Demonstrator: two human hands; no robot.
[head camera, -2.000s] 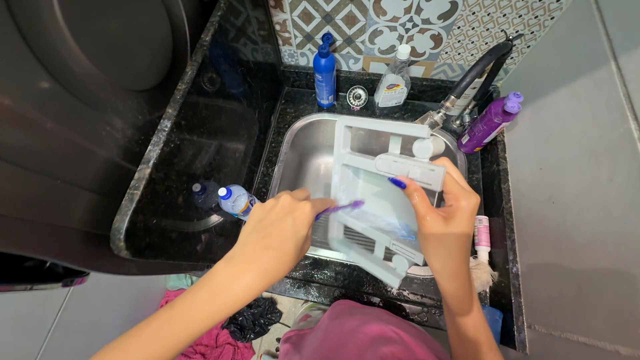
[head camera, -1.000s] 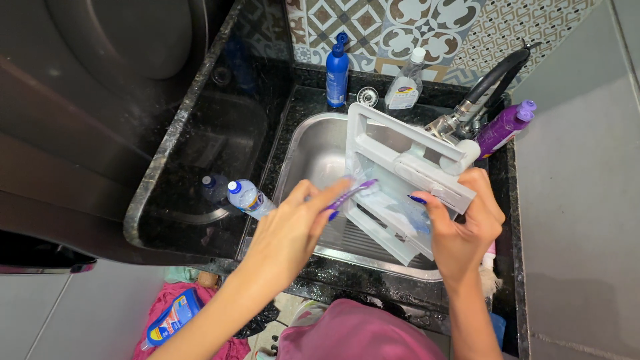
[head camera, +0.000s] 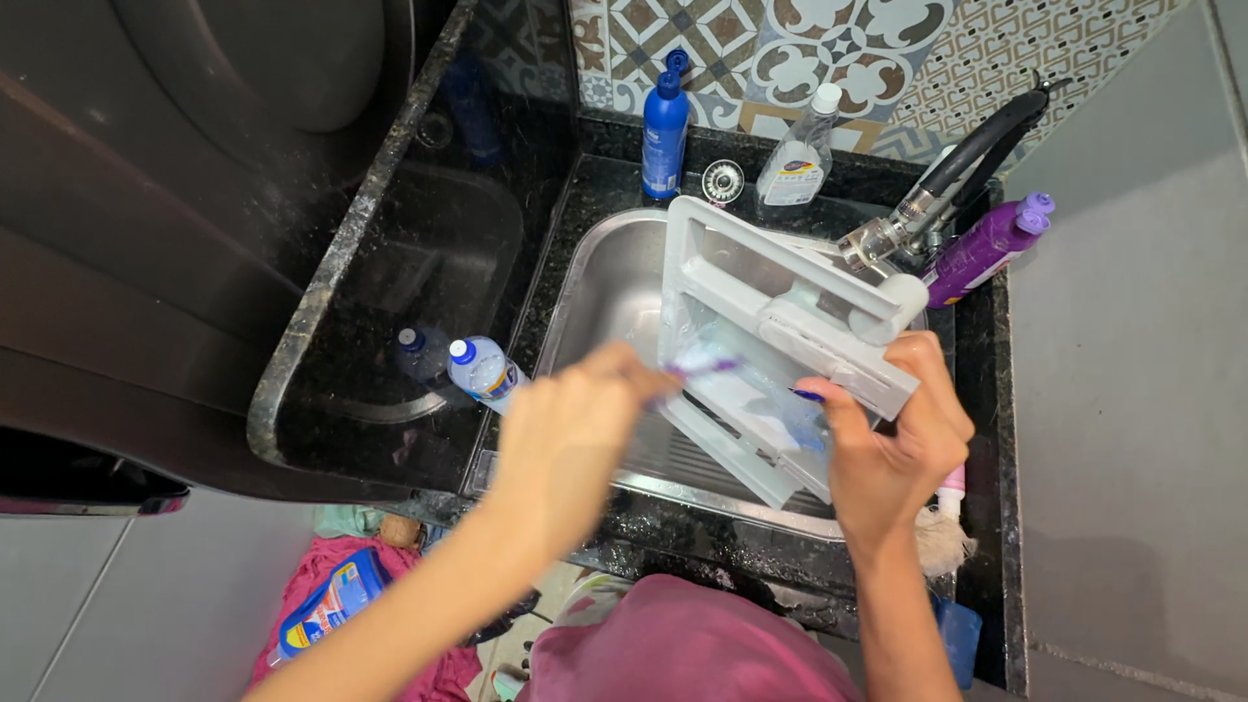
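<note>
My right hand (head camera: 892, 439) grips the lower right edge of a white plastic frame-like part (head camera: 770, 312), tilted over the stainless steel sink (head camera: 600, 292). The part has bars, a round knob-like end and a translucent panel with whitish suds. My left hand (head camera: 585, 419), slightly blurred, is closed on a purple-handled brush (head camera: 707, 369), probably a toothbrush, whose far end lies against the panel. The brush's bristles cannot be made out. The sink's ridged bottom shows under the part.
A blue bottle (head camera: 665, 136), a metal drain strainer (head camera: 722, 181), a clear bottle (head camera: 798, 161), a black-hosed faucet (head camera: 907, 214) and a purple bottle (head camera: 990, 252) line the back. A blue-capped bottle (head camera: 485, 372) stands left. A blue detergent bottle (head camera: 336, 600) lies on pink cloth (head camera: 429, 673) below.
The white part has turned and tilted in my right hand since two seconds ago. My left hand has moved the brush about over the panel.
</note>
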